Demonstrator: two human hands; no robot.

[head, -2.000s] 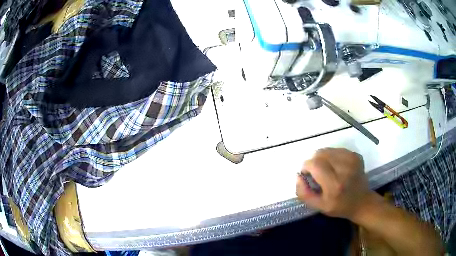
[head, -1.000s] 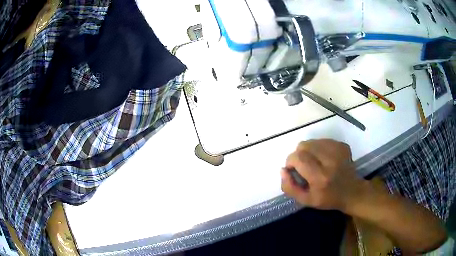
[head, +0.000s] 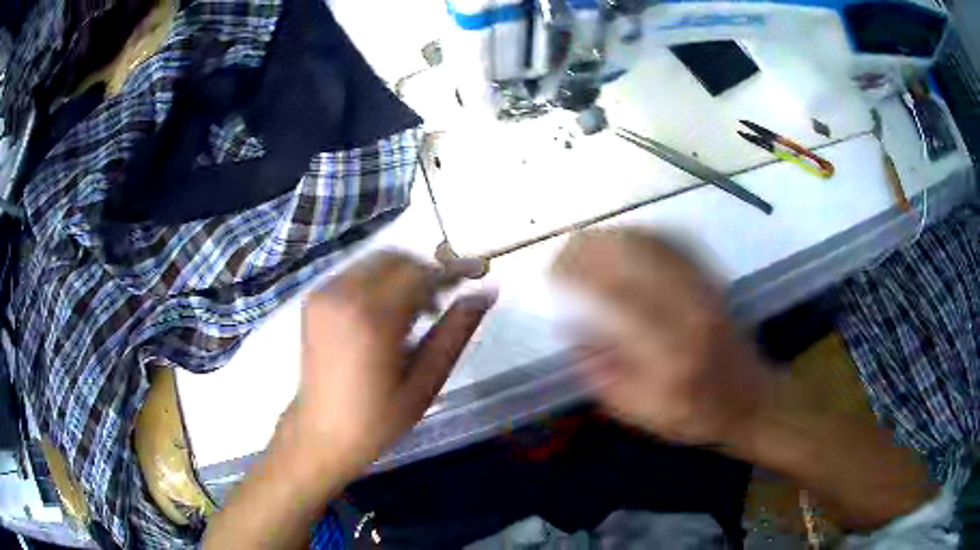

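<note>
My left hand (head: 371, 349) is over the white table near its front edge, thumb and fingers apart, with nothing visible in it. My right hand (head: 661, 333) is to its right, strongly blurred, with fingers curled. Whether it holds anything cannot be told. Dark fabric (head: 306, 102) lies at the left of the machine bed with a small plaid patch showing on it. Plaid fabric (head: 349, 188) lies under and around it and hangs over the left table edge. The sewing machine head (head: 527, 48) is at the top, away from both hands.
Grey tweezers (head: 704, 175) and thread snips (head: 790, 148) lie right of the machine head. A flat black square (head: 716, 66) lies near the machine arm. A thin orange-brown handle (head: 896, 183) is at the right end. More plaid fabric (head: 919, 312) is beyond the right table edge.
My left hand has come into view over the front of the table. My right hand, earlier closed around a small dark item, now blurs with motion. The view has shifted, showing the black square fully.
</note>
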